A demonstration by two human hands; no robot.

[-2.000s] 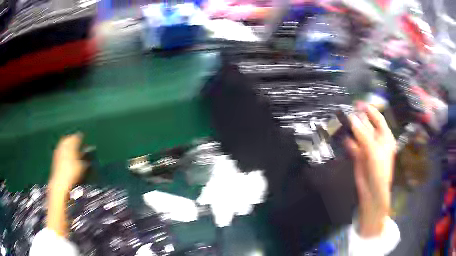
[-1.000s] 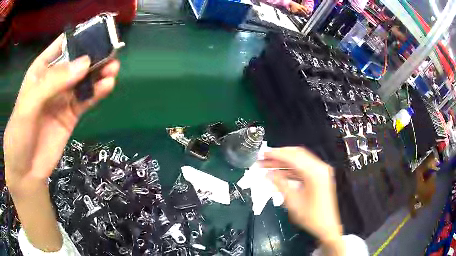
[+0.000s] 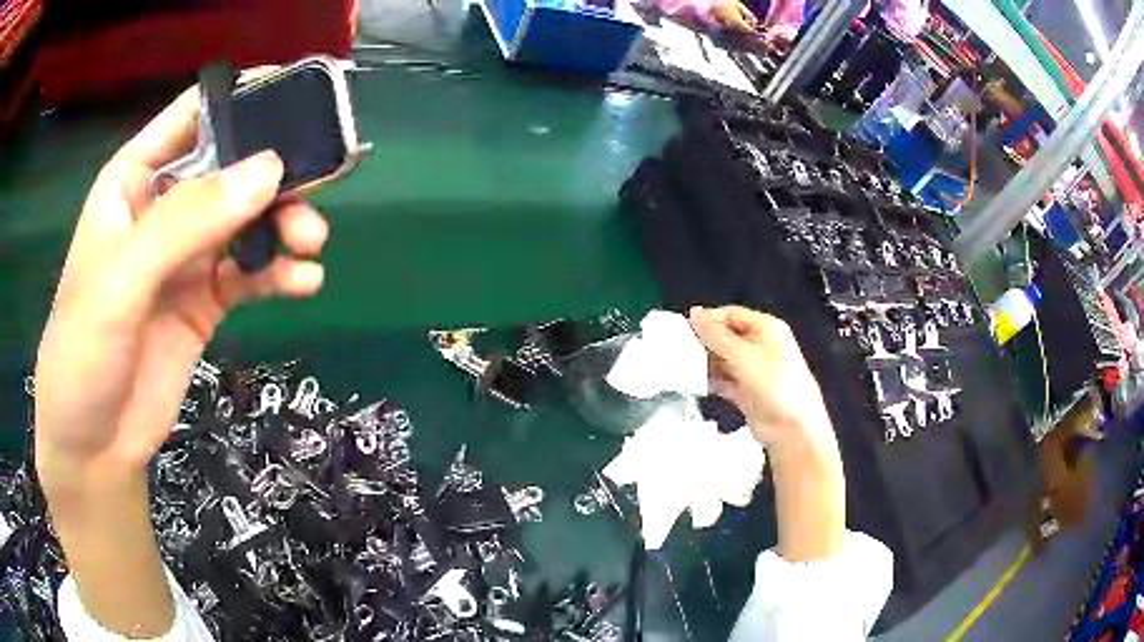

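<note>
My left hand (image 3: 151, 270) is raised at the upper left and holds a watch body (image 3: 291, 126) with a dark screen and silver rim. A black clip (image 3: 216, 115) with wire handles is on the watch's left edge. My right hand (image 3: 759, 370) pinches a white wipe (image 3: 662, 356) above the solvent dispenser (image 3: 605, 391), which the wipe partly hides. More crumpled white wipes (image 3: 688, 474) lie below it. A heap of loose clips (image 3: 301, 514) fills the front left of the bench.
Black foam trays (image 3: 740, 270) with rows of clipped watches are stacked at the right. Small loose watch parts (image 3: 502, 374) lie left of the dispenser. A red tray (image 3: 163, 38) stands at the far left, a blue box (image 3: 571, 35) at the far side. A person's hand (image 3: 734, 15) shows beyond.
My right hand has lifted a white wipe from the pile and moved it over the dispenser. My left hand, with the clipped watch, has shifted slightly right and down. The white piece left of the pile is gone.
</note>
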